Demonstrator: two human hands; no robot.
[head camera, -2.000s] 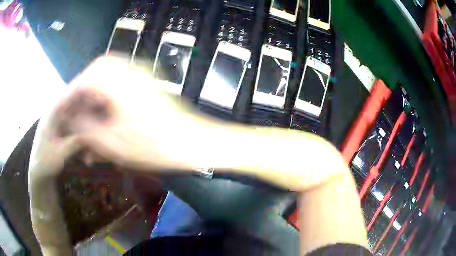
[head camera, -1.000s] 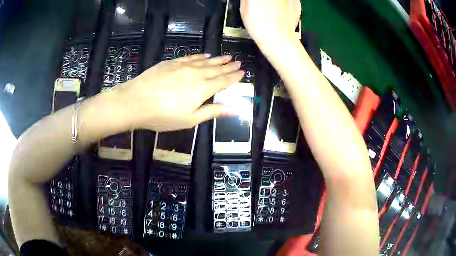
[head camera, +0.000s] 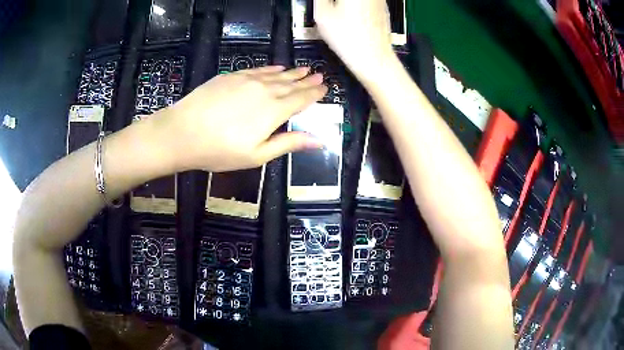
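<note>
Open black flip phones with white number keys lie in rows in a black tray. Pale- or gold-framed pressing pieces lie on their screens. My left hand is bare, palm down over the middle phones, fingers stretched and thumb apart, with nothing visible in it. It hides parts of the phones and pieces beneath. My right hand is at the top edge, over pale-framed pieces in the upper row. Its fingers are partly cut off or hidden, so its grip cannot be told.
At the right, a red tray holds closed black phones. Another red tray is at the upper right. A green surface with a pale strip lies between. A red thing is at the bottom edge.
Both arms have come from the blurred position at the lower left to over the tray. Since one second ago, my right hand has shifted slightly left and up; my left hand remains over the middle phones.
</note>
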